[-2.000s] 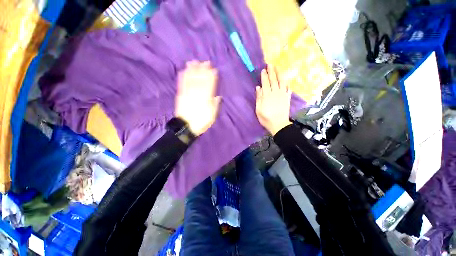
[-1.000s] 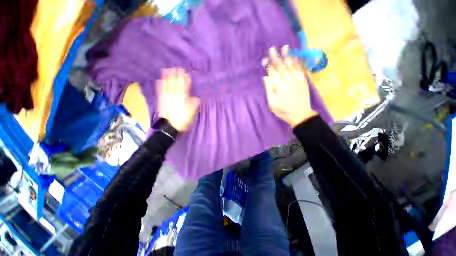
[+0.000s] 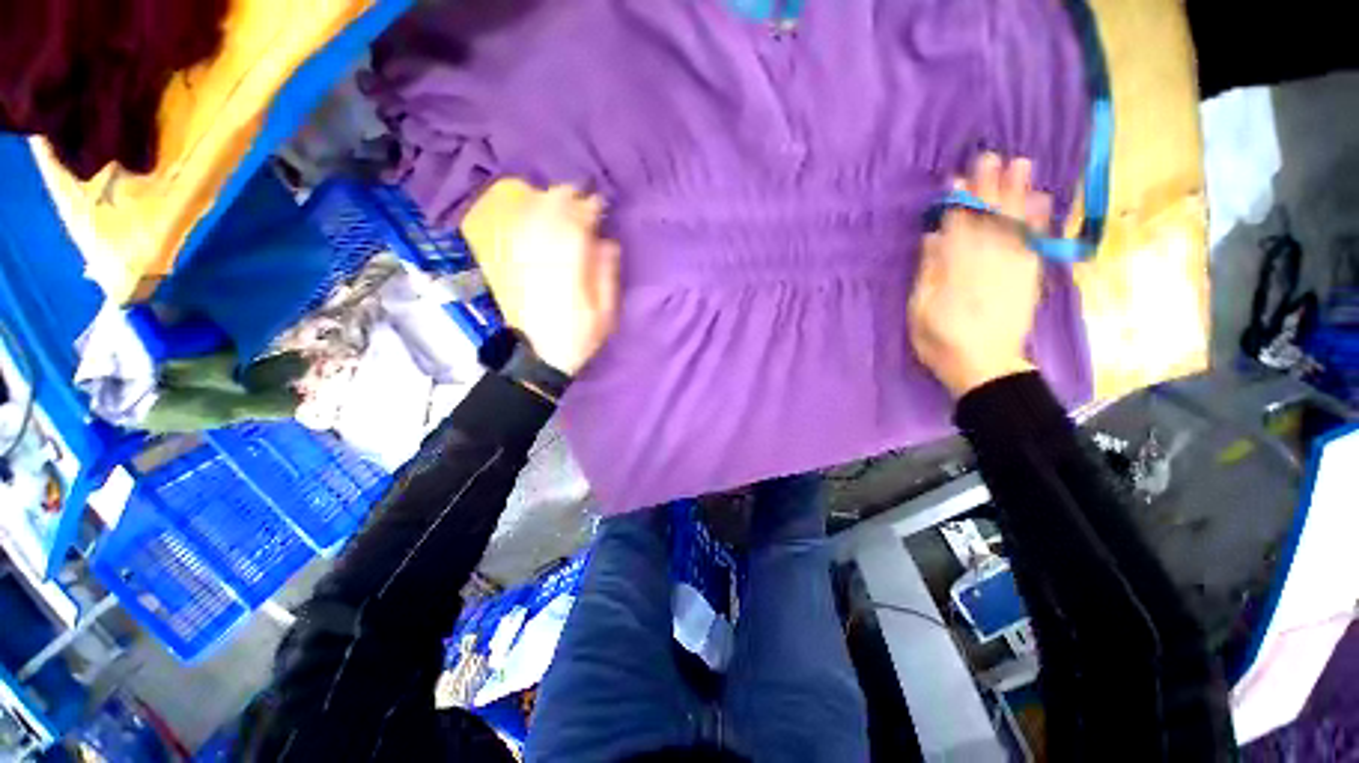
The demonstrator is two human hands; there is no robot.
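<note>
The purple garment (image 3: 760, 358) lies spread on the yellow-topped stand (image 3: 1155, 254), its gathered waist (image 3: 760, 246) running across between my hands. My left hand (image 3: 555, 283) is blurred at the left end of the waist, at the garment's side edge; whether it grips cloth cannot be told. My right hand (image 3: 976, 283) is at the right end of the waist, with the blue tape measure (image 3: 1100, 172) at its fingers. The tape loops out to the right of the hand and up along the garment's right side.
Dark red garment pieces (image 3: 112, 67) lie on another yellow surface at the upper left. Blue plastic crates (image 3: 224, 522), a green cloth piece (image 3: 224, 391) and pale cloth are at the left. A white-topped surface with blue edge (image 3: 1312, 574) is at the right.
The garment lies flatter, with its waist now level across the view. My hands have moved apart to the waist's two ends. The tape has come into my right hand's fingers.
</note>
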